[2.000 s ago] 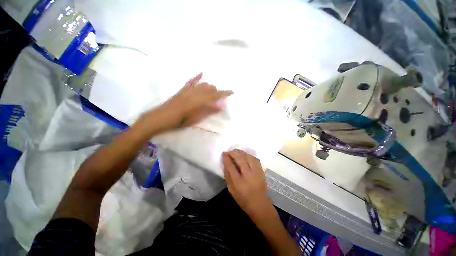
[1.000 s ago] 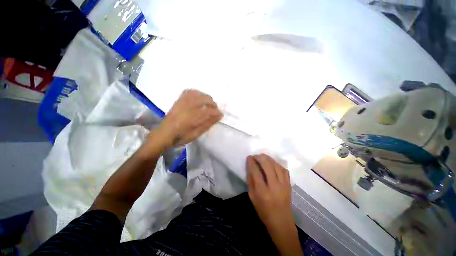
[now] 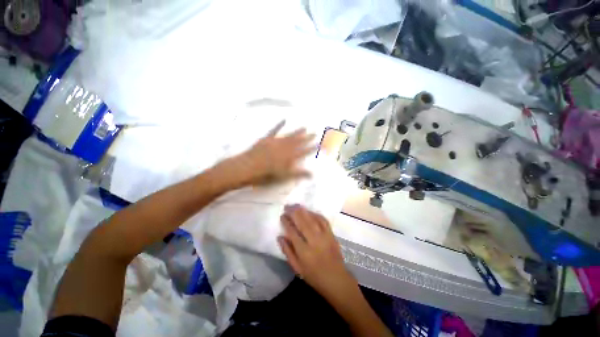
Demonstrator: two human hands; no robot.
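Note:
White fabric [image 3: 243,217] lies over the table in front of the sewing machine and hangs over the front edge; much of it is overexposed. My left hand [image 3: 284,156] is blurred, fingers spread, over the cloth just left of the needle area. My right hand [image 3: 308,242] rests on the cloth near the front edge, fingers together and bent; whether it pinches the cloth is hidden. The cream-grey sewing machine [image 3: 454,141] stands at the right. Its presser foot and needle are lost in the glare.
Dark-blue thread snips [image 3: 483,272] and a tan clump [image 3: 493,250] lie on the machine bed. A blue-and-white packet [image 3: 72,118] is at the far left. A measuring scale [image 3: 395,268] runs along the front edge. A blue basket [image 3: 416,318] is below. Clear plastic [image 3: 460,49] lies behind.
The view has shifted, showing more of the machine. My left hand has opened from a closed shape and moved towards the needle area. My right hand stays on the cloth near the edge.

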